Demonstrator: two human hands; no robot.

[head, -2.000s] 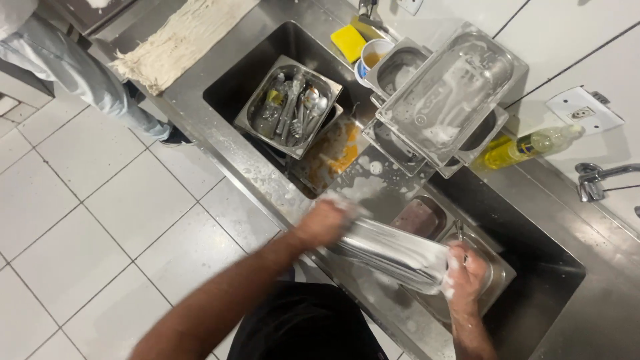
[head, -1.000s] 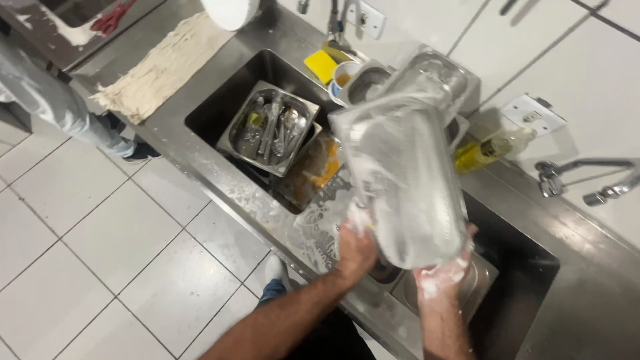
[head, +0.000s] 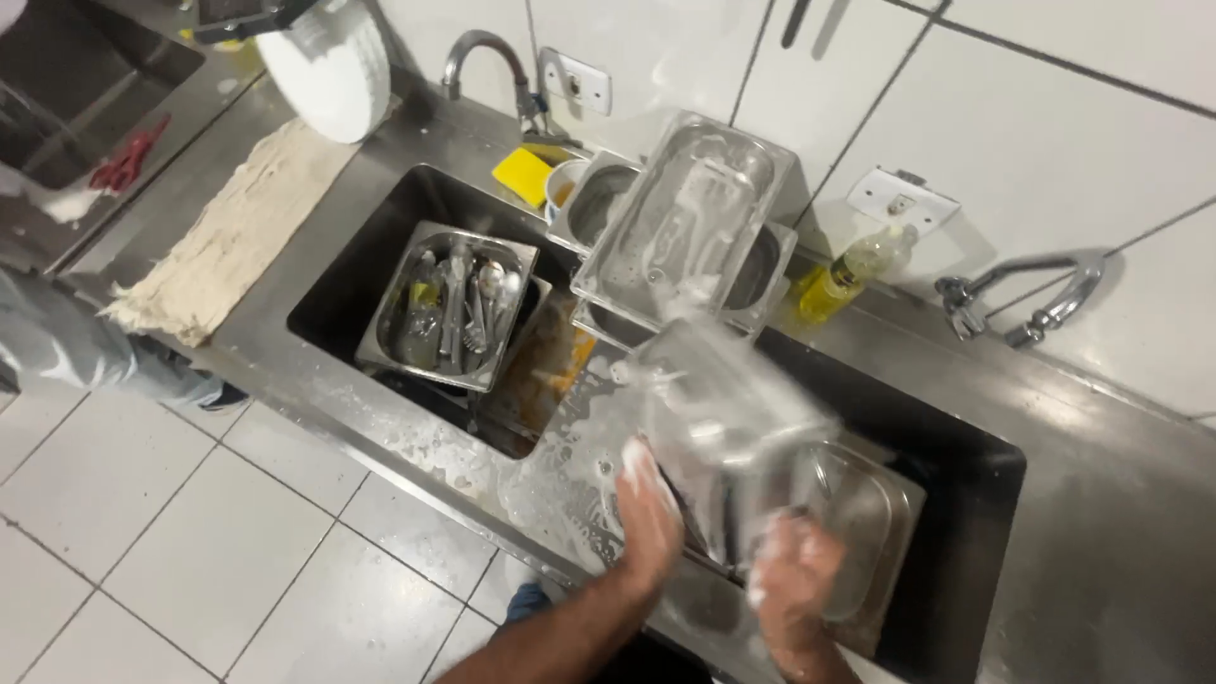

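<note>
A soapy stainless steel food pan [head: 722, 389], blurred by motion, is tilted over the divider between the two sinks. My left hand [head: 651, 503] is at its near left side, with suds on the fingers. My right hand [head: 796, 560], also sudsy, is at its near right end; the blur hides how its fingers meet the pan. Beneath and to the right, another steel pan [head: 869, 541] lies in the right sink. Behind, a soapy rectangular pan [head: 689, 214] rests on smaller steel containers [head: 598, 204].
The left sink [head: 332, 294] holds a steel pan [head: 385, 356] of cutlery. Along the wall stand a yellow sponge [head: 522, 176], a bottle of yellow liquid [head: 845, 275] and two faucets [head: 484, 43]. A cloth [head: 237, 228] and white plates [head: 332, 76] lie left. Another person's leg [head: 85, 332] shows.
The pan was held up with its broad face showing a second ago; now it is tilted differently and lower, nearer the sink divider. The view has shifted, showing more of the left counter.
</note>
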